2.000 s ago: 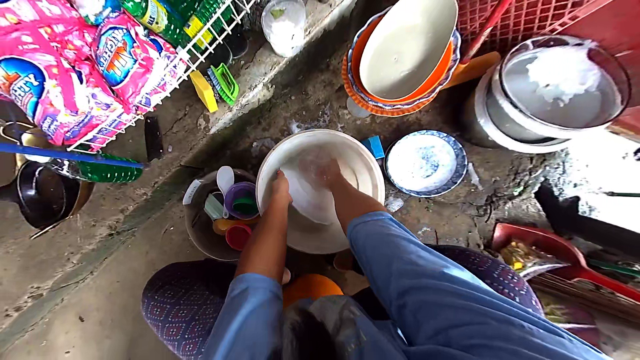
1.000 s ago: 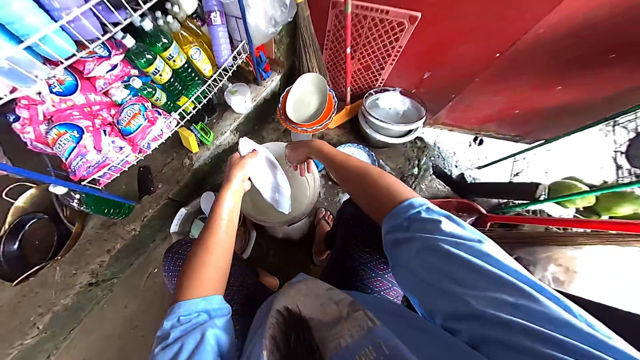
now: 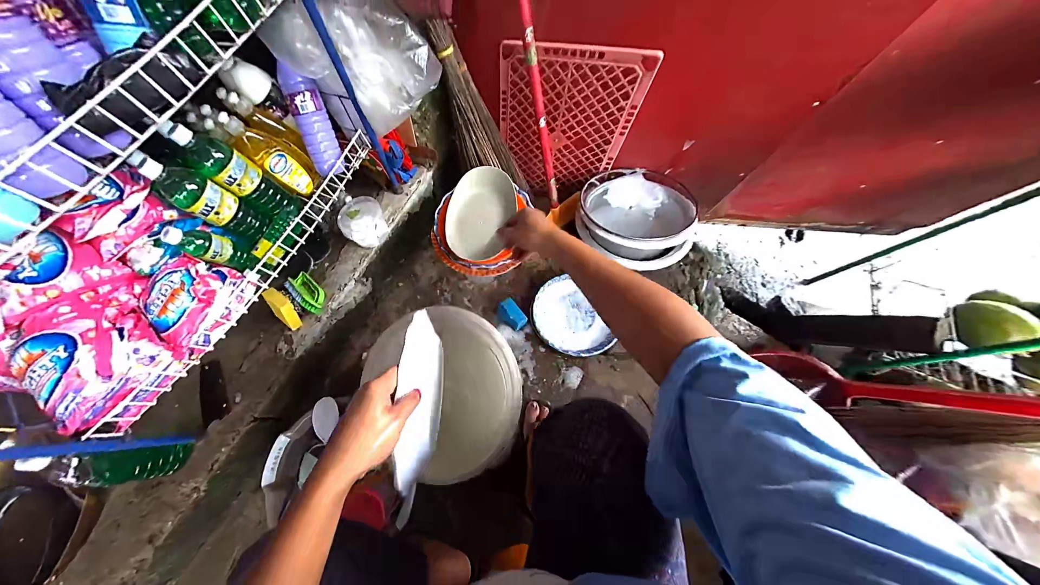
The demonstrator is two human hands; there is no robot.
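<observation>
My left hand grips a white dish, tilted on edge over the left part of a large pale basin. Farther forward, my right hand touches the right rim of an oval cream dish, which leans on an orange-rimmed stack of dishes; its fingertips are partly hidden. A blue sponge lies between the basin and a blue-and-white plate with suds on it. Behind my right forearm stands a round metal basin with foam.
At the left, a white wire rack holds bottles and pink detergent packs. A green brush and a yellow one lie beside it. A tub with small items is left of the basin. A red shovel is at the right.
My right hand has moved forward from above the basin to the oval cream dish. My left hand still holds the white dish, now lower and turned on edge. The view has shifted.
</observation>
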